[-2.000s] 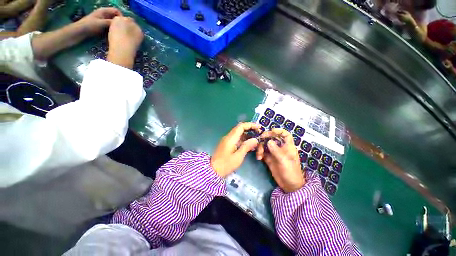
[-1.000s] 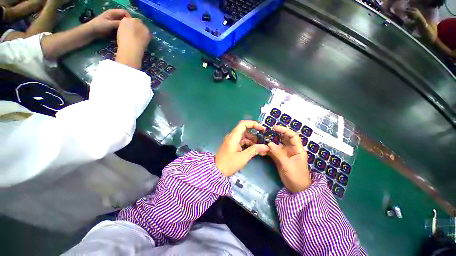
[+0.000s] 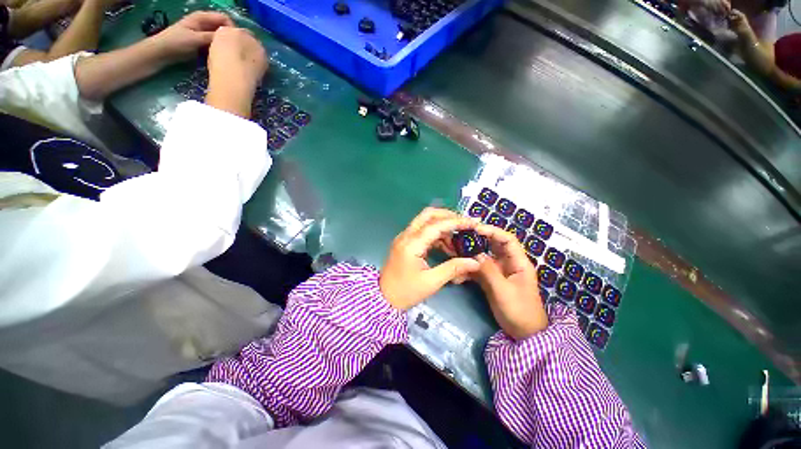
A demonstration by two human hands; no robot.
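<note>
A small black unit with a coloured ring mark on its face is held between the fingertips of both hands. My left hand grips it from the left, with fingers curled over its top. My right hand grips it from the right, thumb below. Both hands are bare and wear striped sleeve covers. The sticker sheet lies under and to the right of my right hand. It has rows of black ring-marked squares, white strips and some emptied cells. My right hand hides part of it.
A blue bin with black pieces stands at the top. Loose black units lie below it. A neighbour's white-sleeved arms work over another sheet at left. Small pieces lie at right. A dark conveyor belt runs beyond the bench.
The black unit has been turned so its ring-marked face shows more clearly. My fingers have shifted around it. The view has moved slightly.
</note>
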